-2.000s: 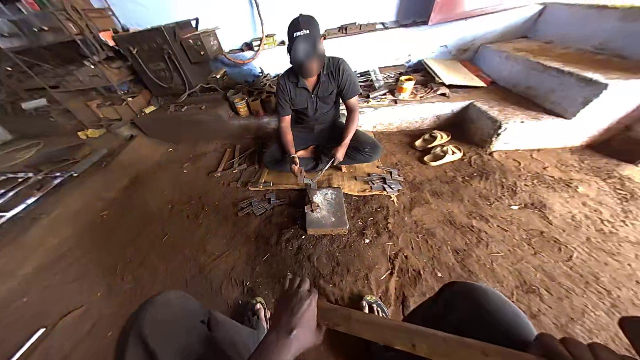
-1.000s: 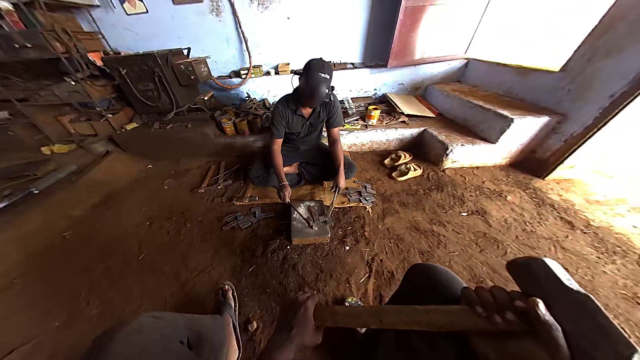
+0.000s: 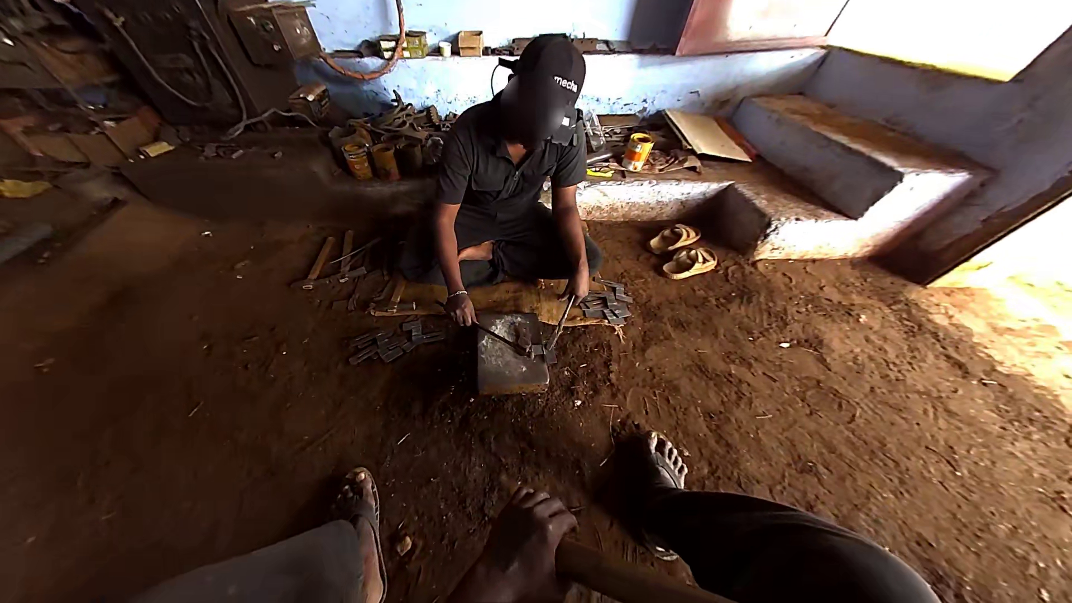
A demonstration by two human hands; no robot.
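My left hand (image 3: 529, 536) is closed around the end of a wooden hammer handle (image 3: 624, 576), low in the middle of the view. The handle runs off the bottom edge, so the hammer's head is hidden. My right hand is out of view. Ahead, a square steel anvil block (image 3: 507, 375) sits on the dirt floor. A seated co-worker (image 3: 511, 180) holds a thin rod-like tool (image 3: 501, 337) and tongs (image 3: 561, 322), whose ends meet over the block near a small dark metal piece (image 3: 540, 352).
Flat metal pieces lie in two piles, left (image 3: 394, 342) and right (image 3: 610, 303) of the block. Hammers (image 3: 320, 260) lie farther left. My feet (image 3: 362, 494) stand apart on the dirt. Sandals (image 3: 691, 262) and concrete steps (image 3: 821, 155) are at right; cans (image 3: 385, 161) stand behind.
The hammer's head and my right hand, seen one second ago, have left the view. The co-worker's rod and tongs have shifted on the block. The view has moved.
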